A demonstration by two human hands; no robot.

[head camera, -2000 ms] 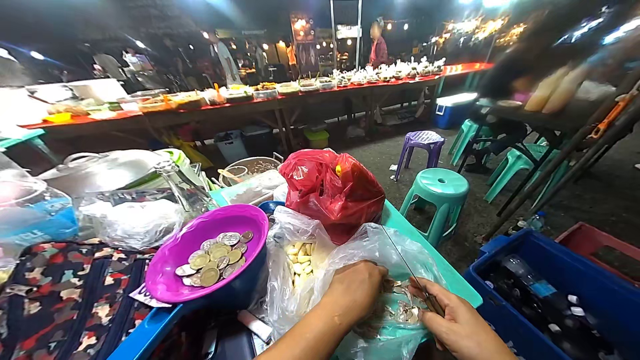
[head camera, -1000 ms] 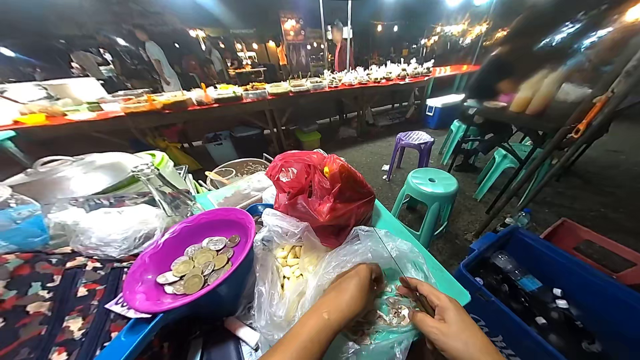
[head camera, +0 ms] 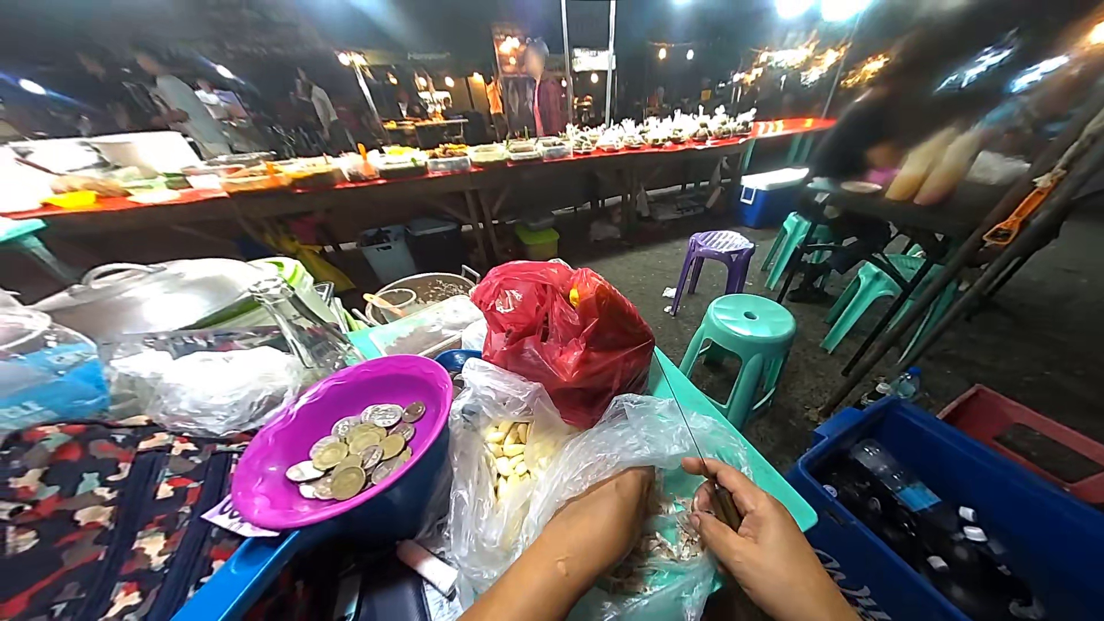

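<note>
My right hand (head camera: pixel 743 535) is closed around the handle of a knife (head camera: pixel 681 405), whose thin blade points up and away. My left hand (head camera: pixel 623 509) reaches into a clear plastic bag (head camera: pixel 638 423); its fingers are hidden, so its hold cannot be made out. Pale peelings, seemingly garlic skins (head camera: pixel 664 552), lie in the bag between the hands. Left of it, another clear bag holds peeled garlic cloves (head camera: pixel 509 448). A knotted red plastic bag (head camera: pixel 565 336) sits behind both. Farther left, coins (head camera: pixel 362 448) lie in a purple plastic bowl (head camera: pixel 263 448).
A green table edge (head camera: pixel 798 504) runs beside my right hand. Right of it stands a blue crate (head camera: pixel 914 431) with dark bottles. Green (head camera: pixel 746 323) and purple (head camera: pixel 720 246) stools stand beyond. Pots with lids (head camera: pixel 164 293) are at left; a long food table (head camera: pixel 414 177) crosses behind.
The view has shifted slightly. Both hands remain at the clear bag, with the knife still in my right hand; nothing else has plainly changed.
</note>
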